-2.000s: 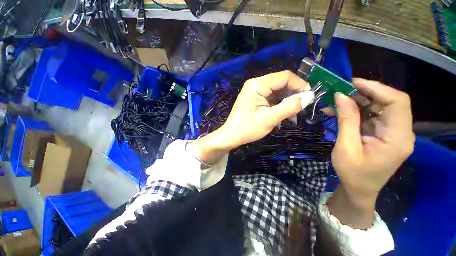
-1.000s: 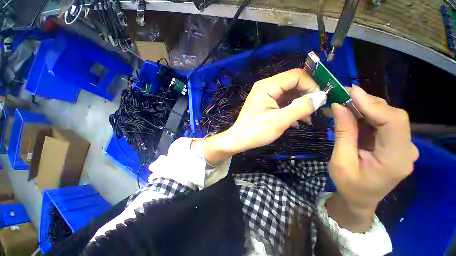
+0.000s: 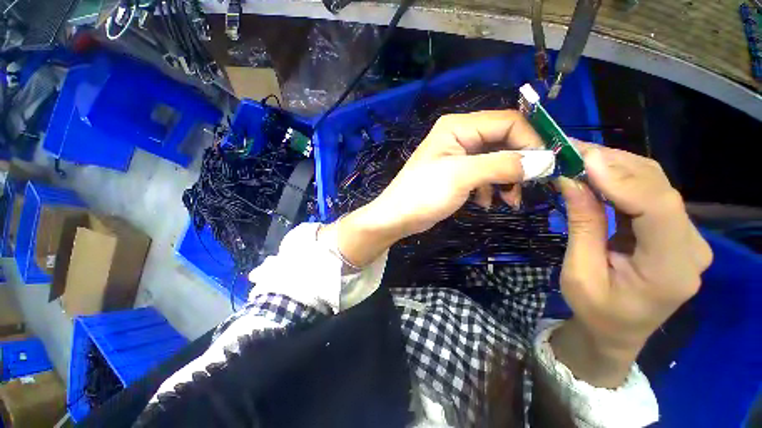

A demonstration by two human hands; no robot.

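Note:
A green circuit board with a whitish metal connector at its upper end is held in the air, tilted and nearly edge-on. My right hand pinches its lower right end between thumb and fingers. My left hand, with a white covering on the thumb, presses fine wire leads against the board's face; the wire ends are mostly hidden by the thumb. The soldering iron and a thinner brownish tube point down from the bench edge, their tips just above the board, apart from it.
A large blue tote full of black cables lies under my hands. A smaller pile of black cables with a green board is at the left. The wooden bench runs along the top. Blue bins and a cardboard box stand on the floor.
The board has moved slightly right and down from the iron tip and turned from face-on to nearly edge-on. Both hands have moved with it and still hold on.

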